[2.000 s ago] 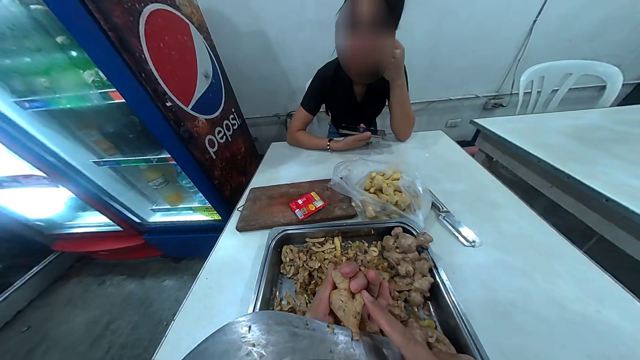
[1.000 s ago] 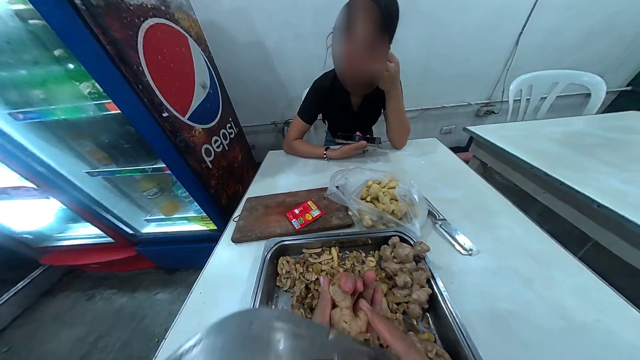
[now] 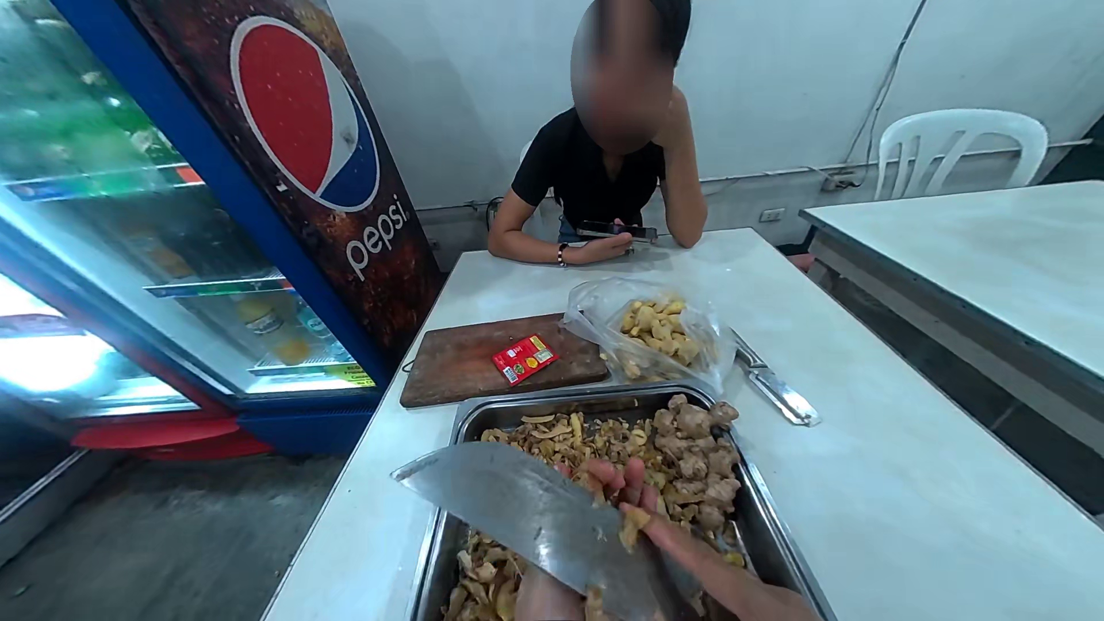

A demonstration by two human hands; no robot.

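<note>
A broad steel knife (image 3: 535, 517) spans the near part of the metal tray, its blade tip toward the left. My right hand (image 3: 724, 569) is at the blade's lower right end, gripping the knife; its handle is hidden. A strip of ginger peel (image 3: 634, 524) clings by my right index finger. Behind and under the blade is my left hand (image 3: 619, 476), fingertips up, with a piece of ginger that the blade mostly hides. Unpeeled ginger (image 3: 697, 457) is piled along the tray's right side, and ginger peelings (image 3: 561, 435) cover much of its left and middle.
Beyond the tray (image 3: 595, 397) are a wooden cutting board (image 3: 457, 362) with a red packet (image 3: 524, 359), a plastic bag of peeled ginger (image 3: 660, 332) and another knife (image 3: 780, 395). Across the table a person (image 3: 604, 172) holds a phone. A drinks fridge (image 3: 345, 285) stands left.
The broad knife's blade has risen and swung over my left hand, covering most of the ginger that showed between my hands before. The person across the table remains seated with the phone.
</note>
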